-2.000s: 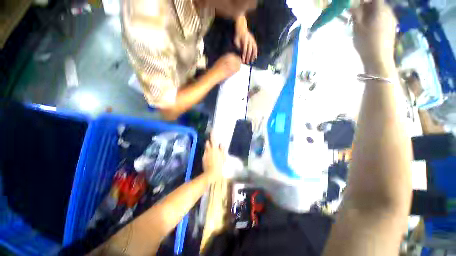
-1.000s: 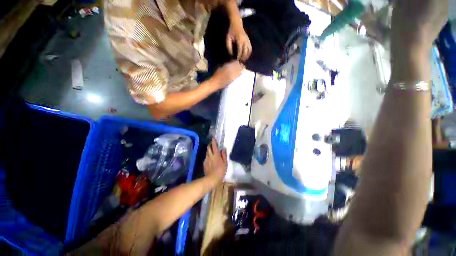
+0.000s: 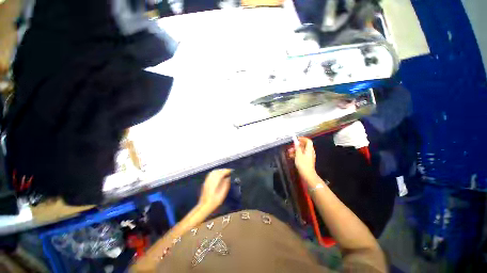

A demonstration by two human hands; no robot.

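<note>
My left hand [image 3: 215, 187] is in front of the white table's [image 3: 213, 133] front edge, fingers curled; whether it holds anything is unclear. My right hand [image 3: 304, 155] is at the same edge, further right, below the sewing machine [image 3: 342, 66]. A small pale bit shows at its fingertips, too blurred to name. The machine head is cream-white with a blue lower edge and lies across the right back of the table. Black cloth [image 3: 69, 106] is piled over the table's left side.
A red-rimmed bin [image 3: 314, 216] with dark cloth stands under the table beside my right forearm. A blue basket [image 3: 168, 208] with clear plastic and red scrap is at the lower left. Blue material [image 3: 448, 106] fills the far right. White cloth [image 3: 352, 135] lies by the bin.
The view has swung round to the table's front. The other person is out of view. My right hand has come down from the upper right to the table edge; my left has left the table top.
</note>
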